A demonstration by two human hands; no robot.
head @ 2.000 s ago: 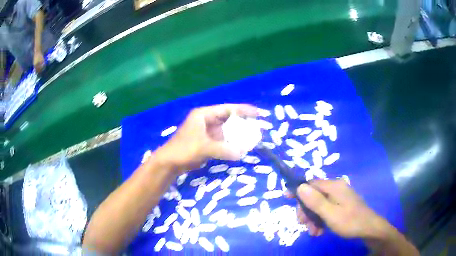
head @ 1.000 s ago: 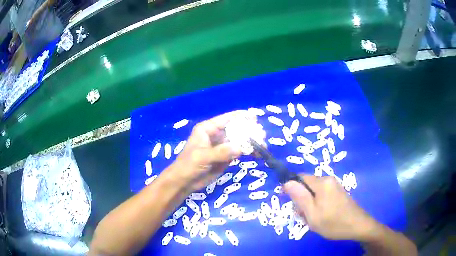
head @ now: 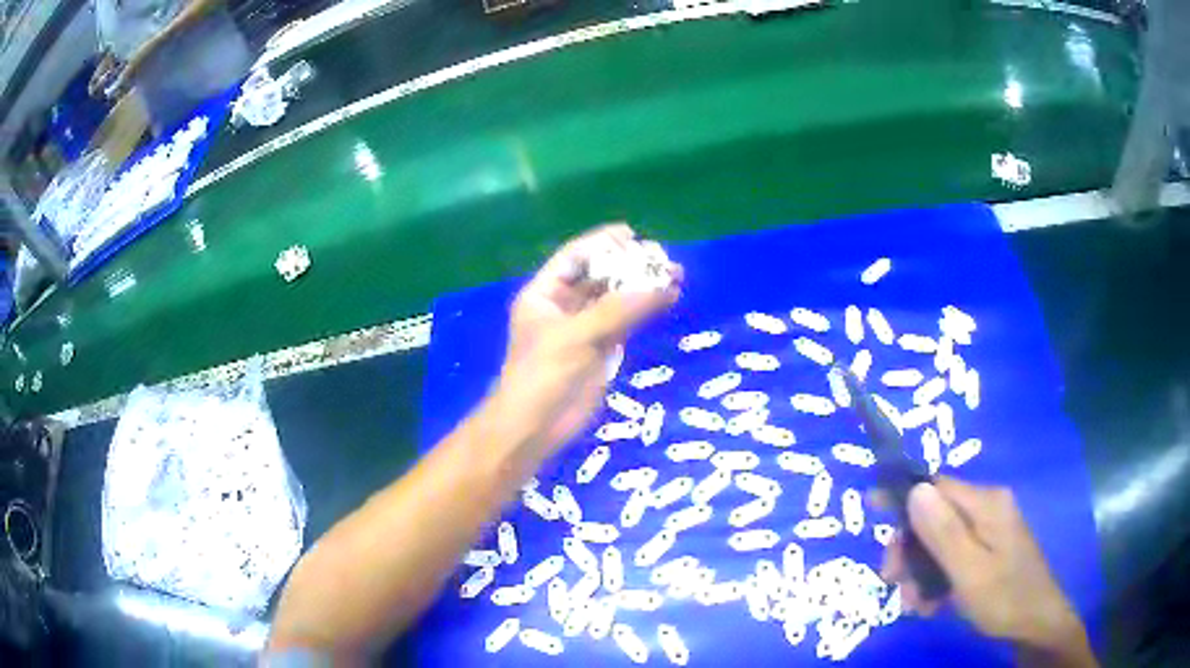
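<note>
My left hand holds a white plastic housing between thumb and fingers, above the far edge of the blue mat. The fingers hide part of the housing. My right hand grips a slim dark tool, its tip pointing up and left over the mat, apart from the housing. Many small white oblong plates with small dark holes lie scattered on the mat, heaped more densely near its front.
A green conveyor belt beyond the mat carries white housings, one at left, one at right. A clear bag of white parts lies left. A grey post stands right. Another person is at upper left.
My left hand has moved up and away with the housing. The tool in my right hand has come away from the housing and moved right. The view has shifted, so the mat sits further right.
</note>
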